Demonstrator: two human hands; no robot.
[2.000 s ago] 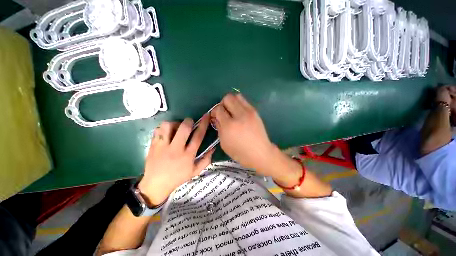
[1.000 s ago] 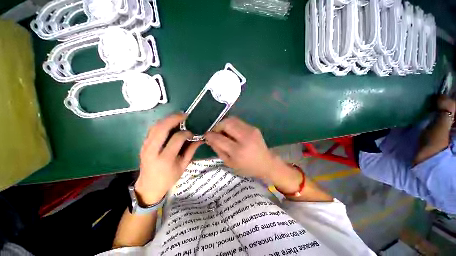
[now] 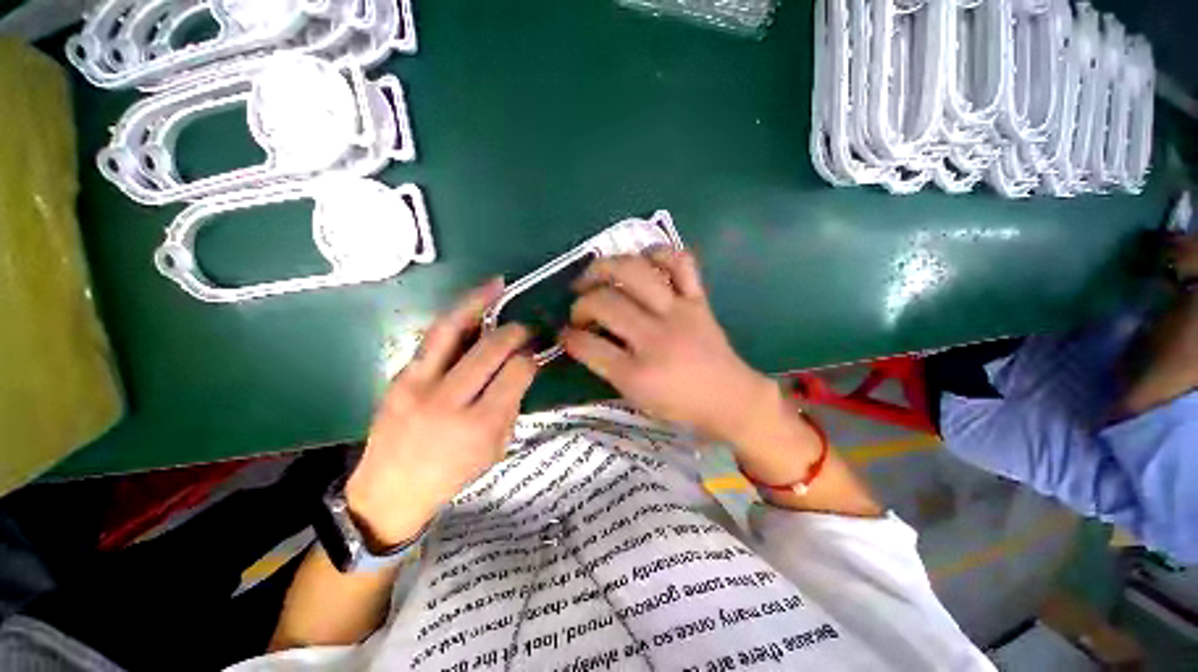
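Observation:
A white plastic frame (image 3: 536, 278) is held in both hands above the front edge of the green bench, tilted, with its disc end pointing up and right. My left hand (image 3: 451, 406) grips the near rounded end with its fingers. My right hand (image 3: 657, 347) is on the frame's right side, and its fingers cover that side and part of the disc. Whether a pin is in my fingers cannot be seen.
White frames (image 3: 269, 246) lie in overlapping groups at the left. A dense row of frames (image 3: 979, 99) stands at the right. Thin clear pins (image 3: 703, 11) lie at the top edge. A yellow bag (image 3: 53, 269) is at far left. Another person's blue sleeve (image 3: 1038, 420) is at right.
The frame has gone from nearly edge-on under my hands to disc-end up, then tilted further. My right hand has moved from the near end up along its right side. The view has shifted slightly.

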